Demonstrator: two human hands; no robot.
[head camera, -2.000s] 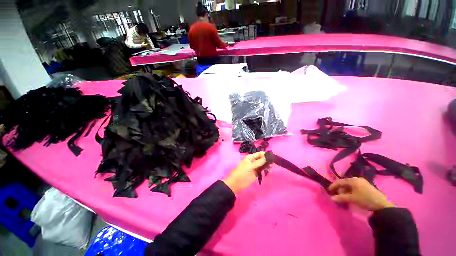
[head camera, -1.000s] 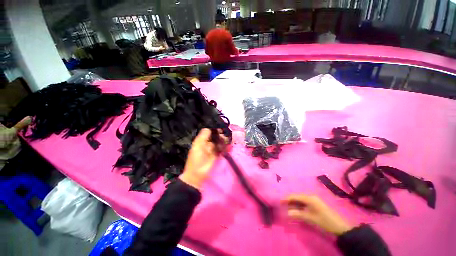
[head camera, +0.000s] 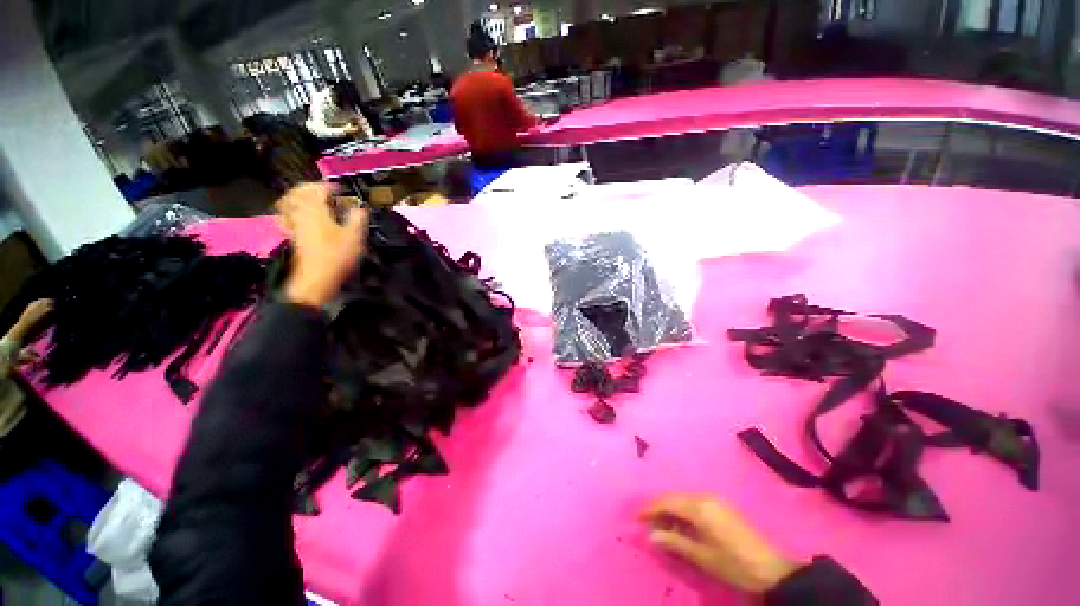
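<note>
My left hand (head camera: 320, 243) is raised over the top of the large heap of dark camouflage straps (head camera: 415, 343). Its fingers are bent; whether a strap is between them I cannot tell. My right hand (head camera: 711, 539) is low over the pink table (head camera: 569, 497), fingers slightly apart, holding nothing. Loose black webbing straps (head camera: 882, 456) lie tangled to the right of it. A clear bag of black buckles (head camera: 610, 296) lies at the centre, with several small black buckles (head camera: 604, 379) at its mouth.
Another black heap (head camera: 142, 296) lies at far left, with another person's hand (head camera: 30, 317) beside it. White sheeting (head camera: 758, 219) lies behind the bag. A blue stool (head camera: 47, 515) and white sack (head camera: 124, 527) stand below the left edge. A person in red (head camera: 488, 113) stands beyond.
My left hand has moved left and up over the camouflage heap; the strap it held has left the space between my hands. My right hand has let go of the strap and moved lower and nearer me.
</note>
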